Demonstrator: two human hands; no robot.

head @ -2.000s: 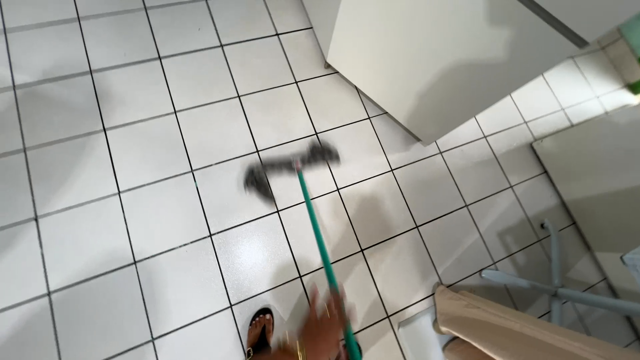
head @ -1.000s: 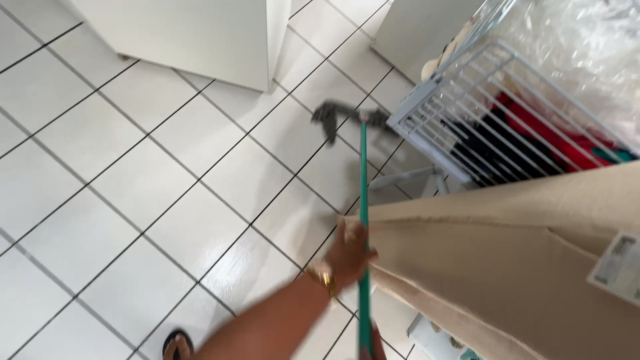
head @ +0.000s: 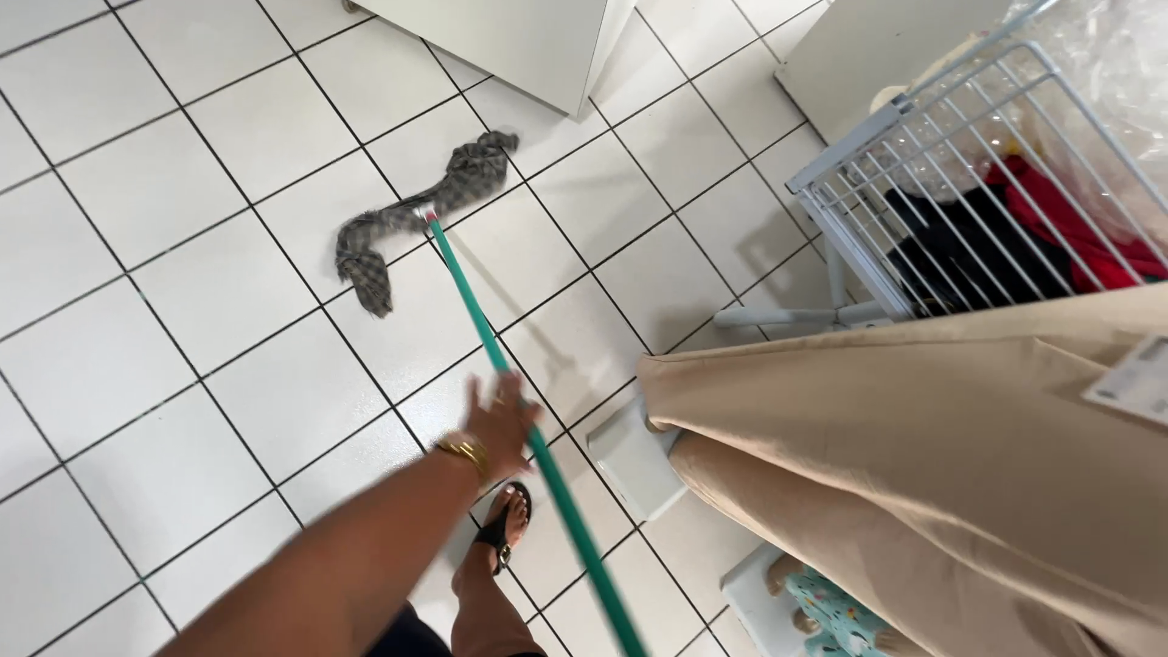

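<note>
A green pole (head: 568,497) slants from the bottom edge up to a dark grey checked cloth (head: 470,178) on the white tiled floor. The cloth is draped over the pole's head, its two ends bent and slightly blurred; the head itself is mostly hidden. Around the middle of the pole, my left hand (head: 502,424) has a loose hold, blurred, with some fingers spread and gold bracelets at the wrist. My right hand is out of view, as is the pole's lower end.
A white cabinet (head: 511,41) stands above the cloth. At right are a white wire basket (head: 899,214) holding dark and red fabric and clear plastic, its leg (head: 776,317), and beige fabric (head: 821,429) hanging over white bases (head: 634,461). A sandalled foot (head: 504,529) is near the pole.
The cloth on the pole's head has moved away from the wire basket across the tiles. My right hand, partly seen low on the pole one second ago, is out of view. The view has shifted.
</note>
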